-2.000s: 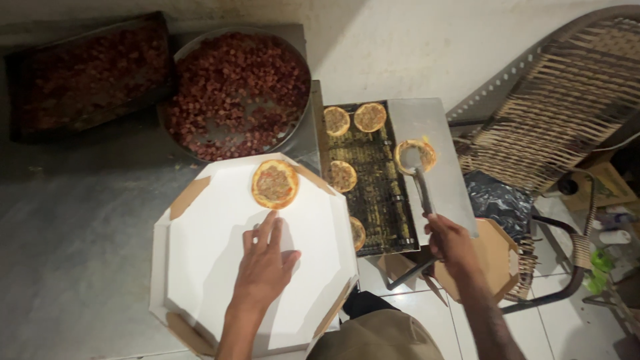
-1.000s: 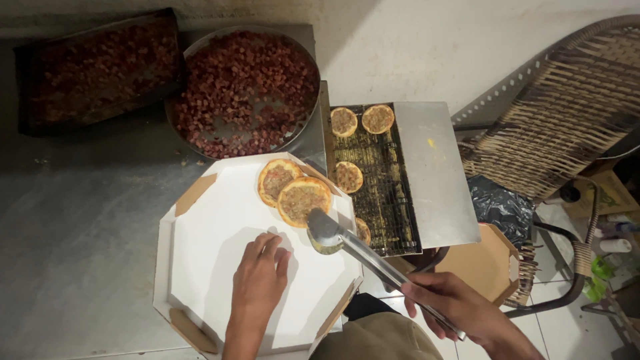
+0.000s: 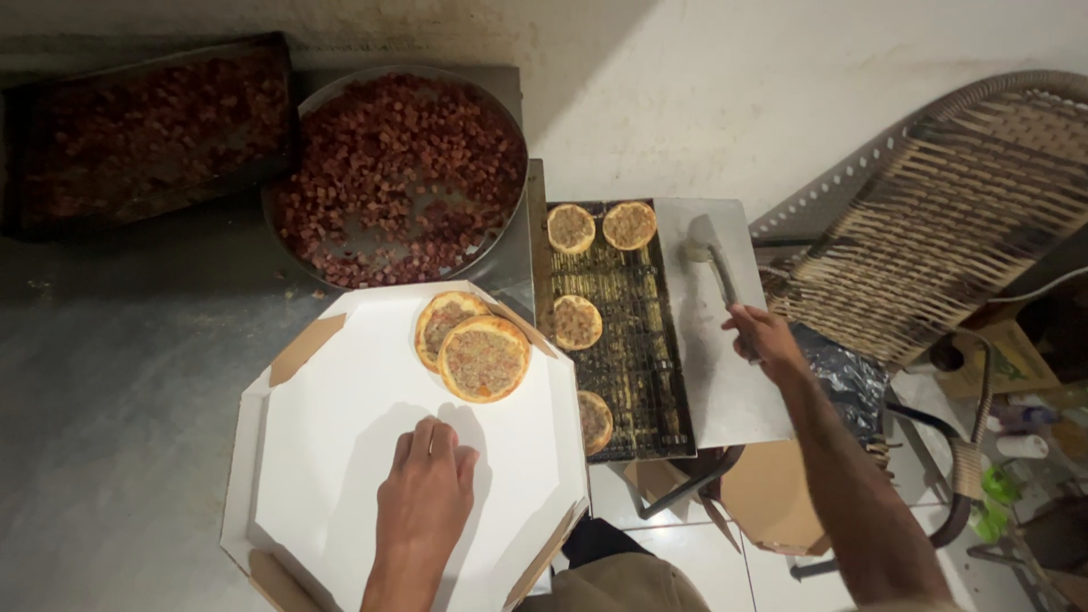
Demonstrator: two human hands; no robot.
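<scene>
My left hand (image 3: 427, 484) rests over the white inside of an octagonal pizza box (image 3: 323, 425), holding nothing, its fingers loosely curled. Two small meat-topped flatbreads (image 3: 484, 359) overlap near the box's upper right corner, just beyond that hand. In my right hand (image 3: 762, 336) are metal tongs (image 3: 721, 270), whose head is over the bare metal sheet at the right. Beside them lies a dark, greasy tray (image 3: 629, 340) with several more small flatbreads (image 3: 577, 322), one partly hidden by the box edge.
A round pan (image 3: 395, 178) and a rectangular dark pan (image 3: 153, 136) of diced reddish pieces stand at the back left of the metal table (image 3: 110, 382). A woven chair (image 3: 943, 204) is at the right, above an open cardboard box (image 3: 769, 497) and a black plastic bag (image 3: 837, 374).
A second flatbread, on the metal sheet two seconds ago, came with the tongs into the box and now overlaps the first. My right hand has since moved back right with the tongs.
</scene>
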